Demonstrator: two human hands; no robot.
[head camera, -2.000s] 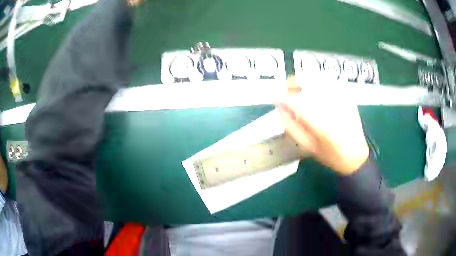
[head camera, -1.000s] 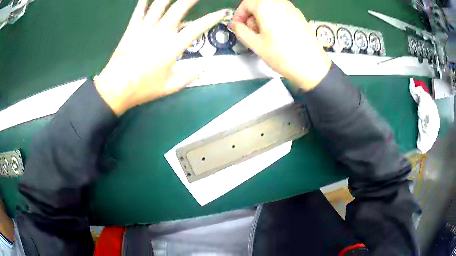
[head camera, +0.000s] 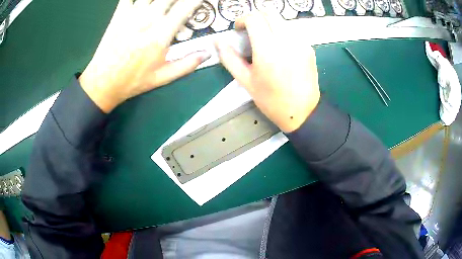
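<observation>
A silver four-cavity housing (head camera: 234, 9) lies at the top edge, partly cut off. My left hand (head camera: 139, 55) is over its left end, fingers spread, holding nothing visible. My right hand (head camera: 278, 68) is just in front of the housing, thumb and fingers closed around a small blurred grey round part (head camera: 242, 44). That part is above the white guide strip. A grey-tan flat plate (head camera: 218, 140) lies on a slanted white paper sheet (head camera: 202, 191); my right hand hides its upper right end.
A second four-cavity housing (head camera: 367, 6) is at the upper right. The white strip (head camera: 349, 34) crosses the green surface. Tweezers (head camera: 368, 76) lie to the right, and a white bundle with a red edge (head camera: 448, 88) at far right. Part of another housing (head camera: 11, 183) shows at far left.
The view has shifted. My right hand has drawn back from the housing to the strip, now with the grey part. The dark ring in the second cavity no longer shows there. The tweezers are now uncovered.
</observation>
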